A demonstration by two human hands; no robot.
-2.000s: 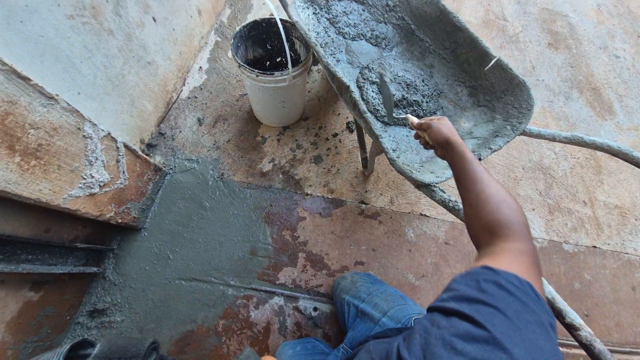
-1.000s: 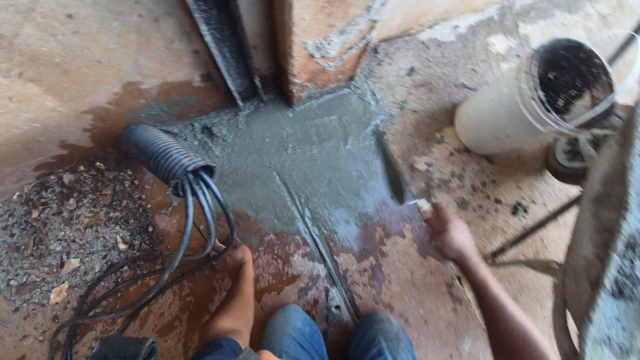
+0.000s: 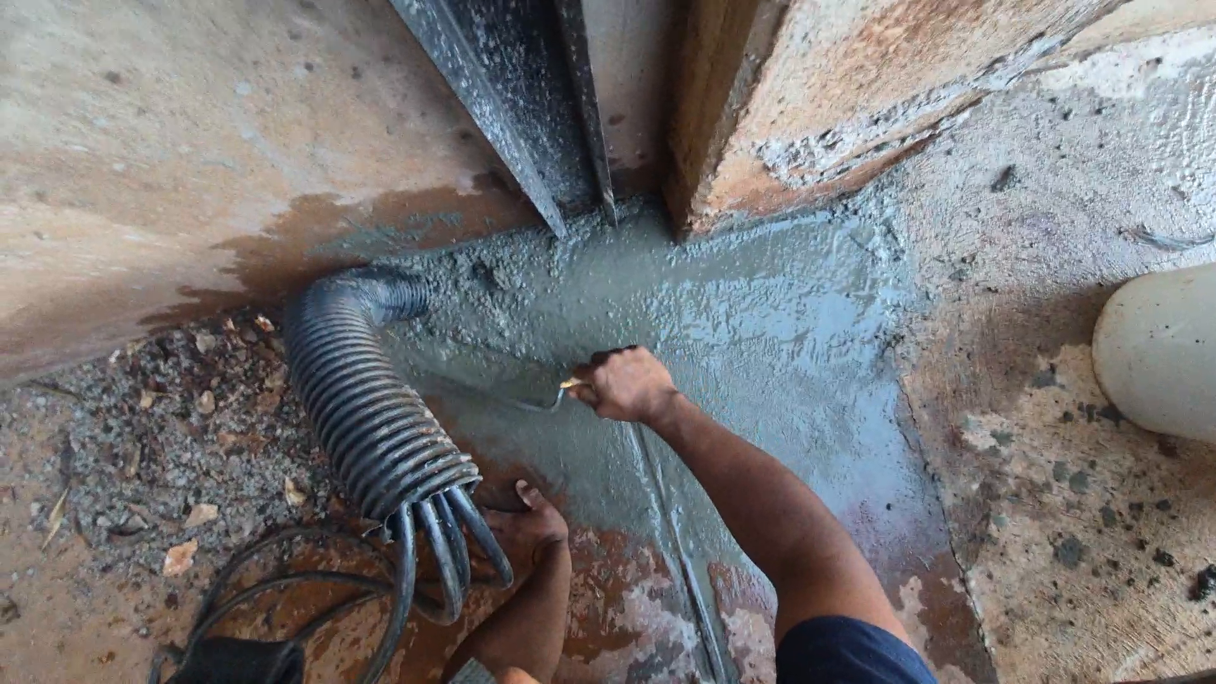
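Note:
My right hand [image 3: 625, 383] grips the handle of a trowel [image 3: 494, 391], whose blade lies low against wet grey mortar [image 3: 760, 313] beside a corrugated black conduit. The conduit [image 3: 366, 380] bends out of the mortar at the wall, and several black cables [image 3: 442, 541] come from its lower end. Beside those cables is my left hand [image 3: 527, 522], low at the floor, thumb apart; its fingers are partly hidden behind the conduit and cables. Whether it touches or holds them cannot be told.
A steel channel [image 3: 518, 104] and a concrete pillar [image 3: 741, 123] meet the mortar at the top. Gravel and debris [image 3: 190, 427] lie left of the conduit. At the right edge stands a white bucket [image 3: 1164, 351]. A long straight groove or strip [image 3: 679, 551] runs toward my body.
My right hand with the trowel has moved from the wheelbarrow to the mortar's right side, then left toward the conduit. The view has swung left, and the wheelbarrow is out of sight.

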